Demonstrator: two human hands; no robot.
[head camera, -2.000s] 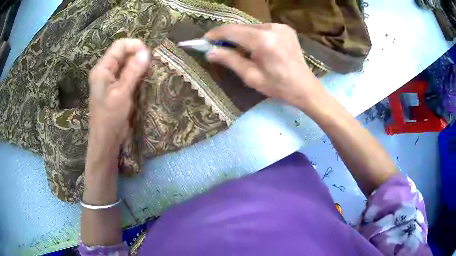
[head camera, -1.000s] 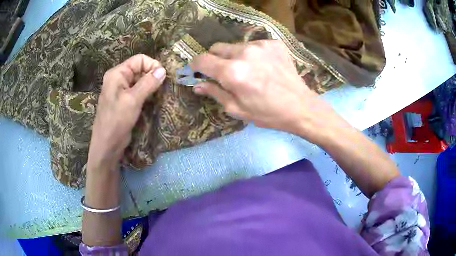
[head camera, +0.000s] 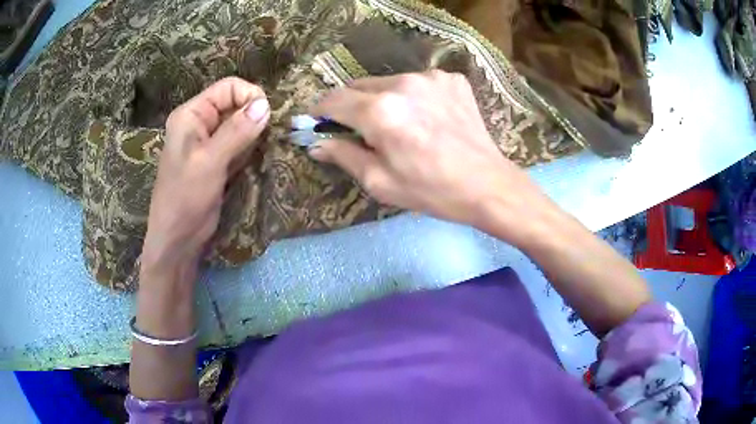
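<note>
The paisley garment (head camera: 224, 41) lies spread on the pale table, olive, brown and beige. Gold lace trim (head camera: 506, 79) runs along its edge at the upper right, beside smooth rust-brown lining (head camera: 580, 50). My left hand (head camera: 207, 149) is over the garment with thumb and forefinger pinched together; whether a thread is between them is too fine to see. My right hand (head camera: 414, 137) holds the thread snips (head camera: 305, 131) just right of my left fingertips. The short pale blades point left, and the dark grip is mostly hidden in the hand.
The pale table (head camera: 91, 331) has a curved front edge. A red plastic stool (head camera: 684, 236) stands on the floor at the right, near a blue bin (head camera: 734, 331). Another blue bin (head camera: 50, 397) with cloth shows below the table's front edge. More garments (head camera: 736, 41) lie at the upper right.
The snips have moved left from the lace strip to beside my left fingertips. The lace strip is now partly covered by my right hand. The view has shifted slightly.
</note>
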